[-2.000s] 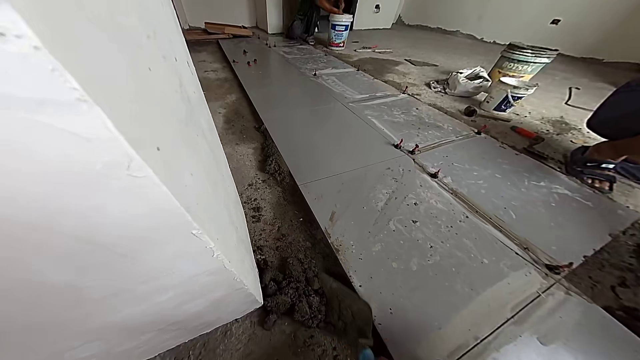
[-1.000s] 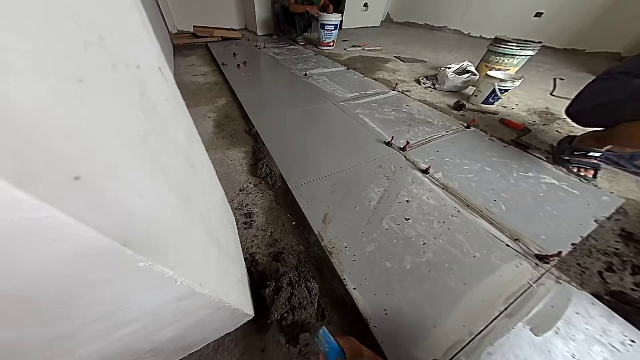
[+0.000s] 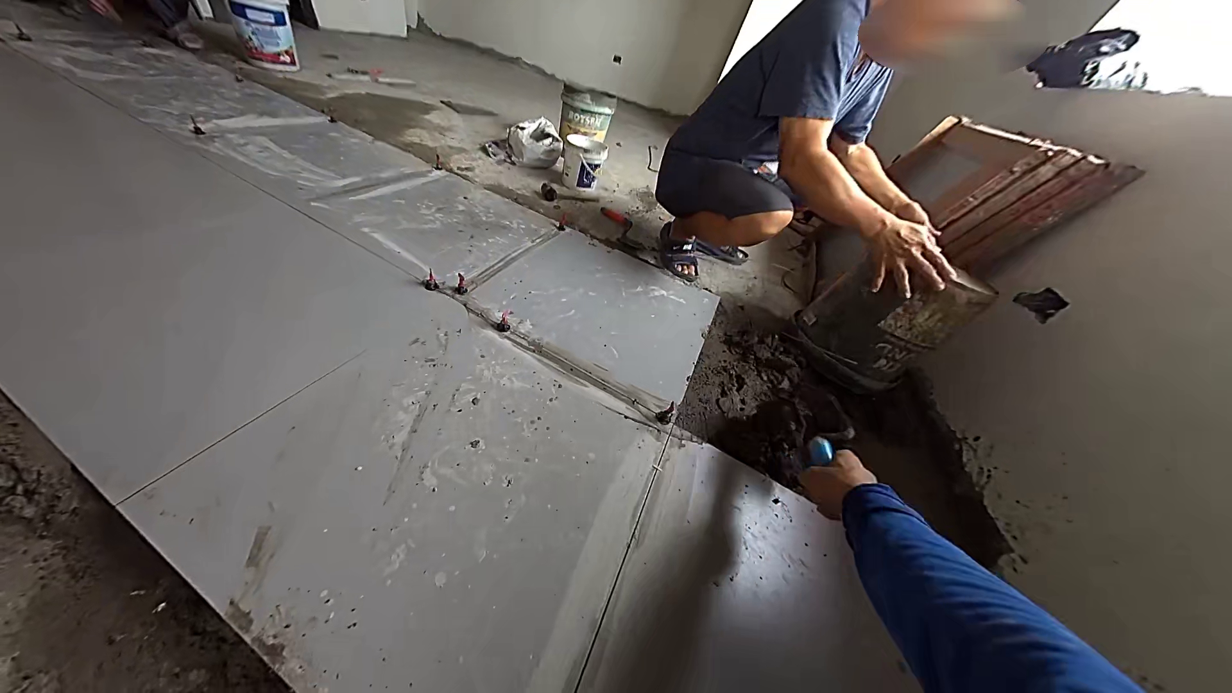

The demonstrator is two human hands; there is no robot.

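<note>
My right hand (image 3: pixel 835 481), in a blue sleeve, grips the blue handle of a trowel (image 3: pixel 820 450) over dark wet mortar (image 3: pixel 760 390) by the wall. The tool's dark metal end is hard to make out against the mortar. Large grey floor tiles (image 3: pixel 404 481) lie to the left and below, with red tile levelling clips (image 3: pixel 503 322) standing along their joints. Just beyond the mortar, a co-worker tilts a mortar-stained bucket (image 3: pixel 890 322) with both hands. My left hand is outside the view.
A co-worker (image 3: pixel 770 144) squats at the tile edge. Behind are a white pail (image 3: pixel 582 162), a green-labelled bucket (image 3: pixel 589 114), a white bag (image 3: pixel 534 142) and a red-handled tool (image 3: pixel 616 217). Reddish boards (image 3: pixel 1020 192) lean on the right wall. Another labelled pail (image 3: pixel 263 34) stands top left.
The view has swung far right. The blue handle, earlier low beside the left mortar strip, is now over the mortar by the right wall. The co-worker and the tilted bucket have come into view.
</note>
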